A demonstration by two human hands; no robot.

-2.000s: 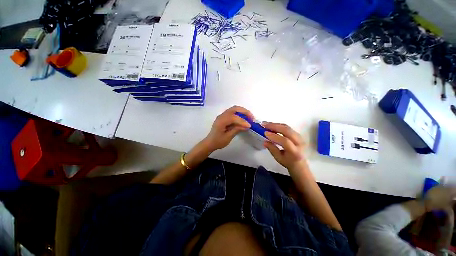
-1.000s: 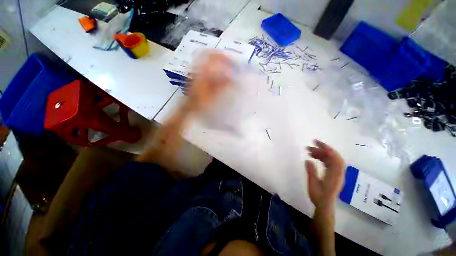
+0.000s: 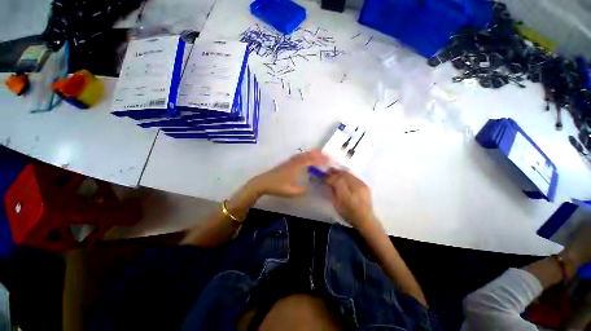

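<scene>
A retail box (image 3: 350, 143) lies picture side up in front of me, its blue end towards my body and partly hidden by my fingers. My right hand (image 3: 348, 192) is on the blue end flap (image 3: 316, 172), fingers bent around it. My left hand (image 3: 289, 176) is at the box's left side, blurred, fingers spread; I cannot tell whether it touches. The stack of finished boxes (image 3: 212, 77) stands on the left, in two stepped piles with printed text up.
Several boxes (image 3: 518, 157) lean together on the right. A coworker's hand and sleeve (image 3: 512, 300) are at lower right, beside another box (image 3: 566, 221). Dark slivers (image 3: 285, 48), a blue tray (image 3: 278, 14), black cables (image 3: 518, 61) and a red stool (image 3: 45, 207) are around.
The left hand has come back from the stack to the middle. The single box at the right now lies between my hands. The view has swung back to the right.
</scene>
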